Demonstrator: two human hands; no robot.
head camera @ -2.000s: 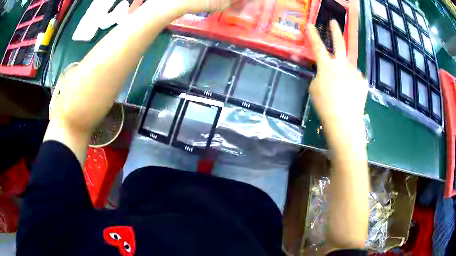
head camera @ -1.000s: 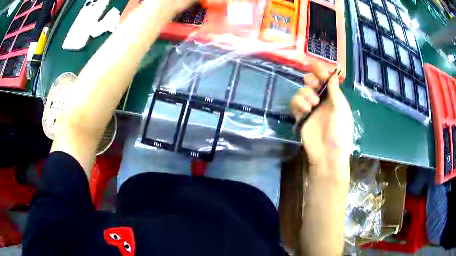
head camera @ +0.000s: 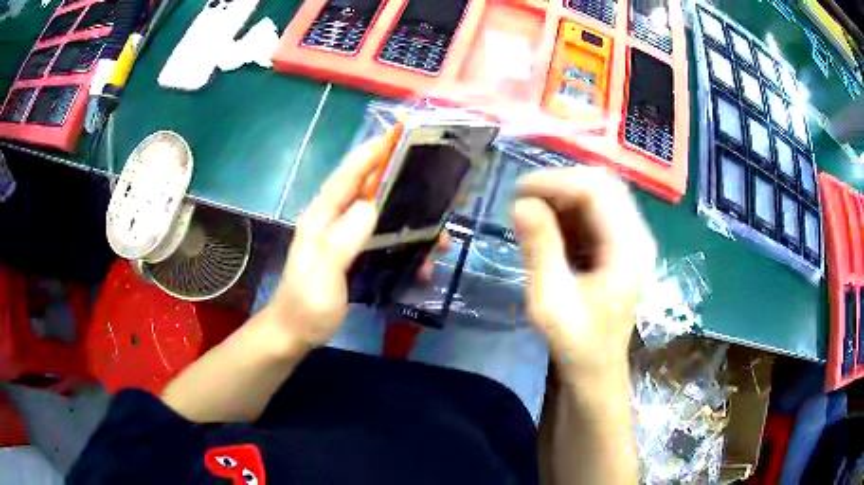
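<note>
My left hand (head camera: pixel 327 242) holds a keypad phone (head camera: pixel 422 189) with an orange side, tilted above the lap, dark screen visible. My right hand (head camera: pixel 583 256) is beside it on the right, blurred, with curled fingers; whether it holds the dark pointed tool cannot be seen. The clear lens sheet (head camera: pixel 497 275) lies behind and below the phone, with a black-framed screen lens (head camera: pixel 453 294) partly showing beside the phone. The red foam tray (head camera: pixel 587 137) at the back holds keypad phones, an orange phone housing (head camera: pixel 580 71) and an uncovered pocket.
A small fan (head camera: pixel 156 204) stands at the bench edge on the left. A second lens tray (head camera: pixel 763 152) lies at the right, near another red tray (head camera: pixel 846 237). A waste box (head camera: pixel 748 417) of clear scraps sits below the edge. White scrap (head camera: pixel 213 43) lies back left.
My left hand has come back from the red tray and now holds a phone over the lens sheet. My right hand has turned and closed in beside it. The dark tool seen earlier no longer shows.
</note>
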